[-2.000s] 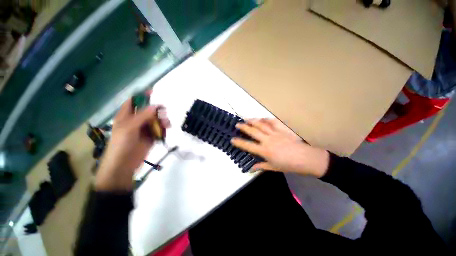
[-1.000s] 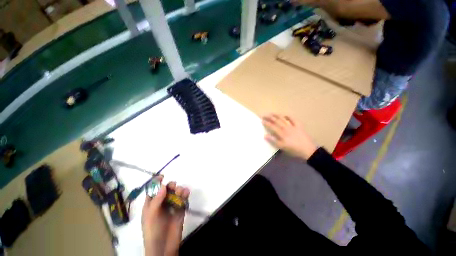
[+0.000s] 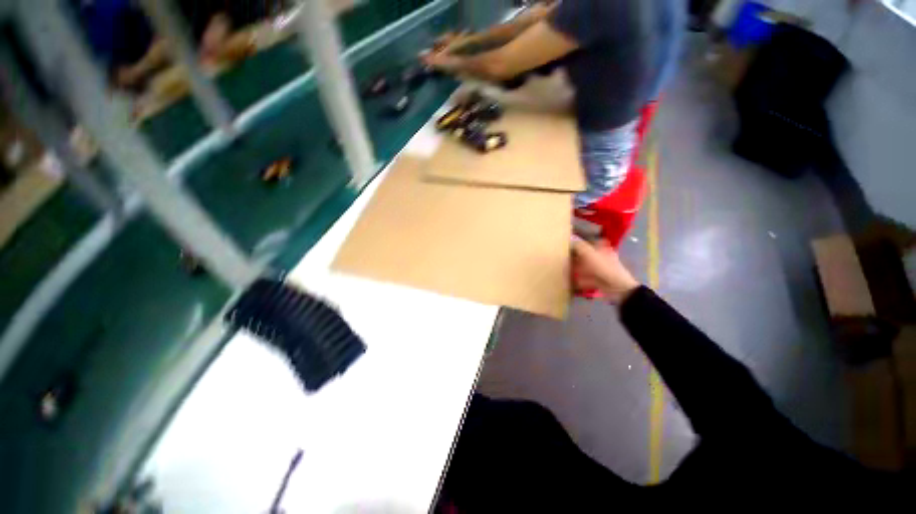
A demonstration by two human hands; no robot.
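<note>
My right hand (image 3: 603, 269) is at the right edge of the brown cardboard sheet (image 3: 452, 236), beside the white tabletop. It is blurred and its fingertips are partly hidden, so I cannot tell whether it grips the sheet. My left hand is out of the picture. The stacked black covers (image 3: 299, 331) lie in a curved, ribbed row on the white tabletop (image 3: 412, 351), near the conveyor. A thin dark cable (image 3: 286, 482) shows at the bottom edge; what it belongs to is cut off.
The green conveyor (image 3: 121, 331) runs along the left with a few units on it and white posts at its edge. A second cardboard sheet (image 3: 532, 161) holds a pile of open units (image 3: 472, 122). A coworker (image 3: 613, 70) sits on a red stool (image 3: 628, 206) beyond.
The view has swung to the right. My left hand and the open unit in it have left the picture. My right hand has moved from the tabletop to the cardboard's outer edge.
</note>
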